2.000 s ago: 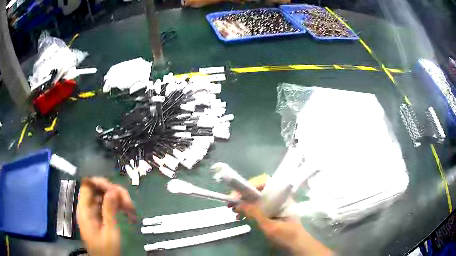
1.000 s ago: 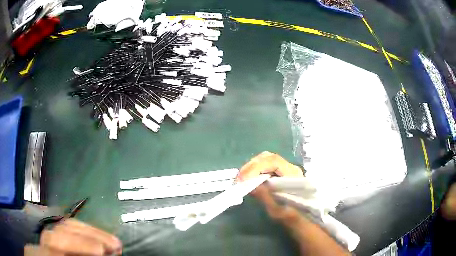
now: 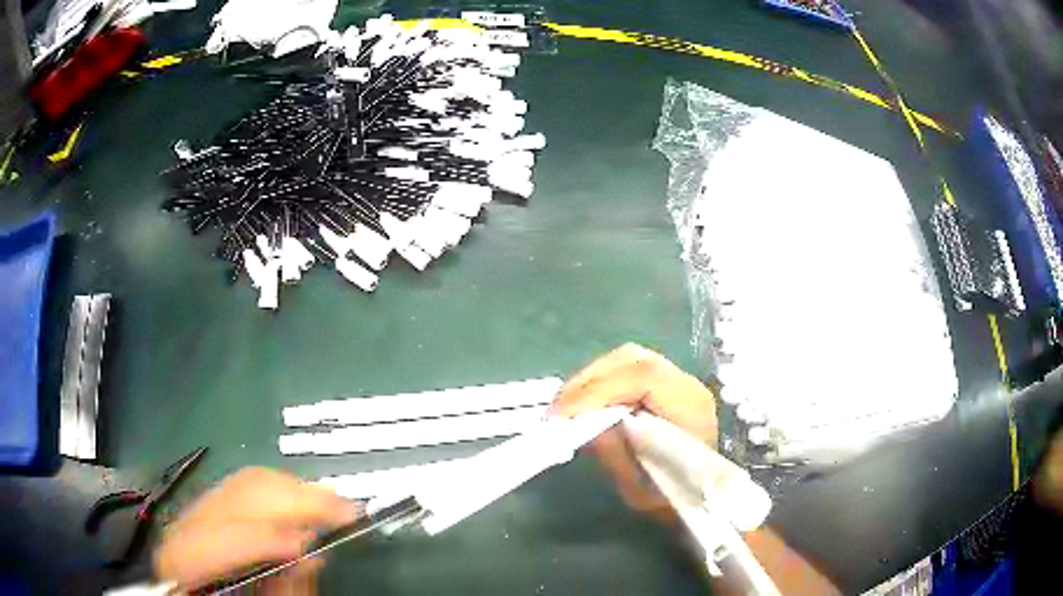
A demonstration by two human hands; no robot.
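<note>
My right hand [image 3: 647, 419] grips several white tubes [image 3: 501, 472]. Some point left and others stick out to the lower right. My left hand [image 3: 251, 530], blurred, holds a thin dark wire lead [image 3: 379, 520]; its tip is at the open ends of the held tubes. I cannot tell how far inside it is. More white tubes [image 3: 420, 404] lie in a row on the green table [image 3: 583, 291], partly behind the held ones. A pile of black leads with white connectors [image 3: 350, 163] lies beyond.
A clear bag of white tubes [image 3: 828, 279] lies at the right. Pliers [image 3: 146, 501] lie beside my left hand. A metal bar [image 3: 85, 378] and blue tray [image 3: 23, 338] are at the left. A red object [image 3: 88, 72] is far left; a blue bin [image 3: 1026, 198] is far right.
My left hand has moved right from beside the pliers to the tube ends, and a wire lead now shows in it. My right hand still grips the tubes.
</note>
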